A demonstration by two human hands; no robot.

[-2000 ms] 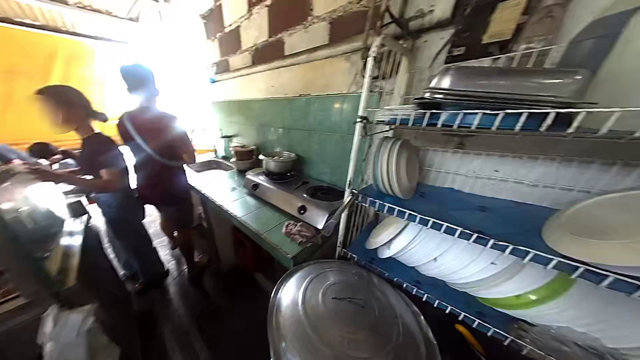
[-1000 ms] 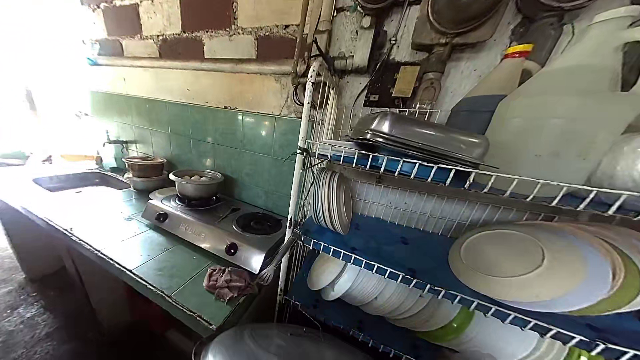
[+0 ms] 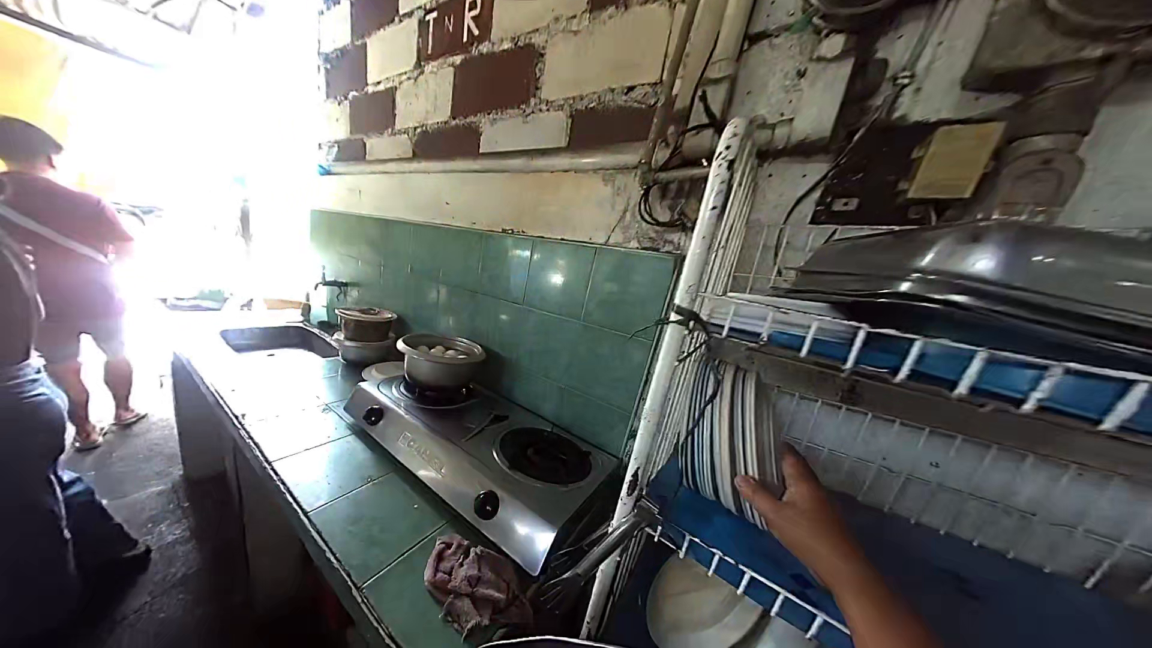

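My right hand [image 3: 796, 508] reaches in from the lower right, thumb and fingers apart, against the face of a stack of upright plates [image 3: 733, 441] on the middle level of a white wire dish rack [image 3: 675, 360]. Whether the fingers grip a plate cannot be told. My left hand is out of view. Below on the rack, a pale plate [image 3: 697, 598] shows in part. An overturned metal tray [image 3: 990, 261] lies on the top level.
Left of the rack, a green tiled counter [image 3: 360, 504] holds a two-burner gas stove [image 3: 468, 450], a pot of round pale items [image 3: 441, 360], stacked pots [image 3: 364, 333], a crumpled cloth [image 3: 472, 580] and a sink [image 3: 279, 340]. Two people [image 3: 67, 261] stand at the far left.
My right hand has come into view and reached the upright plates on the rack. The view has turned and moved closer to the stove and rack.
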